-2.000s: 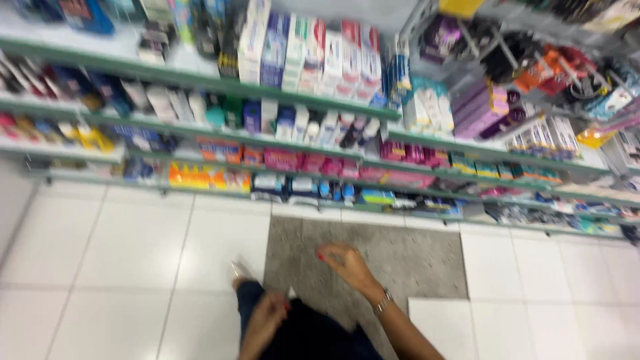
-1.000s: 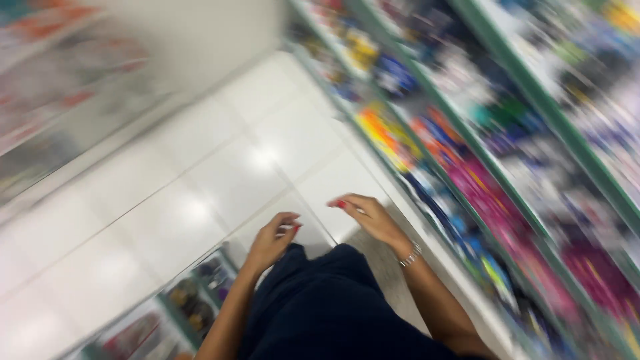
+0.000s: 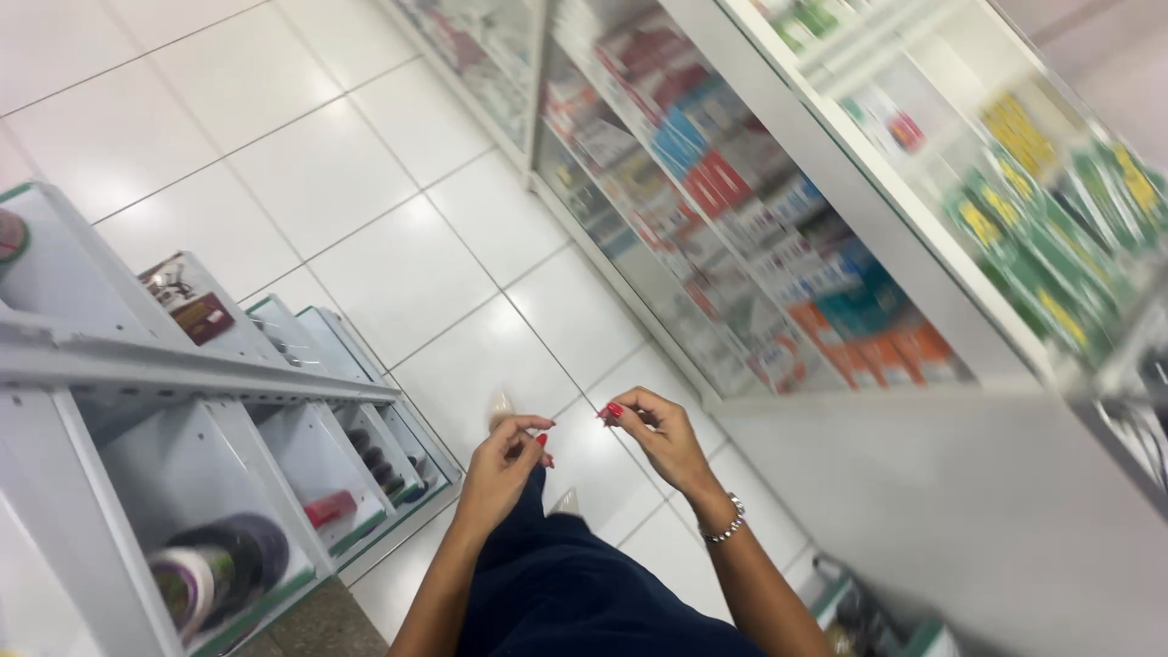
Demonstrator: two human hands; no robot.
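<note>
My left hand [image 3: 505, 464] is held in front of my body with its fingers curled and the fingertips apart. To its right, at about the same height, my right hand [image 3: 659, 433] is bent the same way, its thumb close to the fingers. I see no object in either hand, and the two do not touch. Both have red nails, and a metal bracelet [image 3: 725, 520] circles my right wrist. Below the hands are dark blue clothes [image 3: 584, 593] and the light tips of my shoes [image 3: 502, 404] on the tiled floor [image 3: 401, 265].
At the left stands a white shelf unit [image 3: 182, 365] with a dark jar [image 3: 242, 557] and a red tube [image 3: 330, 508]. A glass-fronted cabinet [image 3: 712, 201] of blurred medicine boxes runs along the right, with green and yellow packs [image 3: 1040, 255] in its upper part.
The view has swung round strongly, from the packed product shelves to a white aisle with a glass cabinet. Both hands stay raised before my body, a little further apart than one second ago.
</note>
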